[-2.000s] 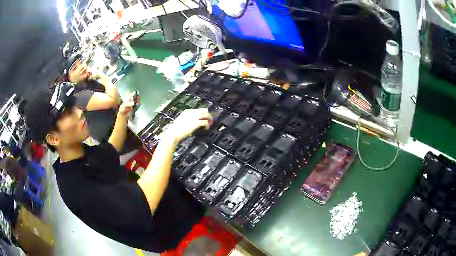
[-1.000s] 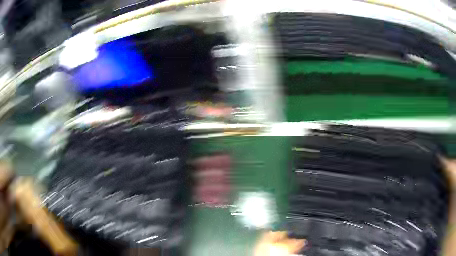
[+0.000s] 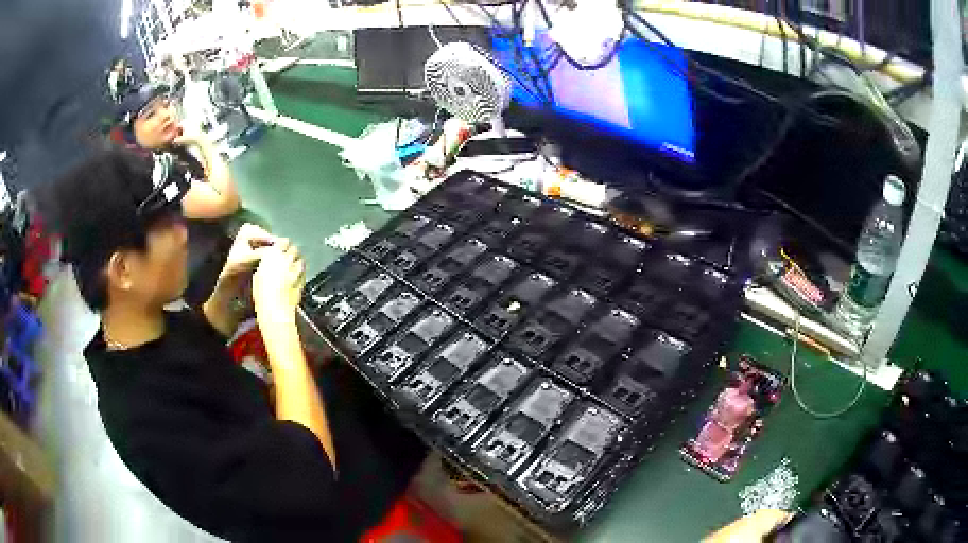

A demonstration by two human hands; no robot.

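My left hand [image 3: 752, 526] shows only as a small part at the bottom edge, right of centre, cut off by the frame. It lies just below the loose pile of tiny whitish clear parts [image 3: 770, 490]. Its fingertips reach towards dark shapes at the lower right; whether it holds anything cannot be told. My right hand is out of view. A large stack of black trays [image 3: 594, 496] with rows of black phone housings [image 3: 582, 445] stands at the centre. Another black tray with housings [image 3: 902, 456] is at the right edge, partly cut off.
A lit smartphone [image 3: 732, 419] lies between the tray stack and the pile. Behind are a cable loop [image 3: 796, 398], a water bottle [image 3: 874, 255], a fan [image 3: 467, 83] and a blue monitor [image 3: 626, 95]. A person in black [image 3: 191, 424] sits at the left, another person [image 3: 207, 180] beyond.
The view swung right, blurred, then back left. The seated person's raised hand has moved from over the trays to meet the other hand. My left hand now shows at the bottom edge.
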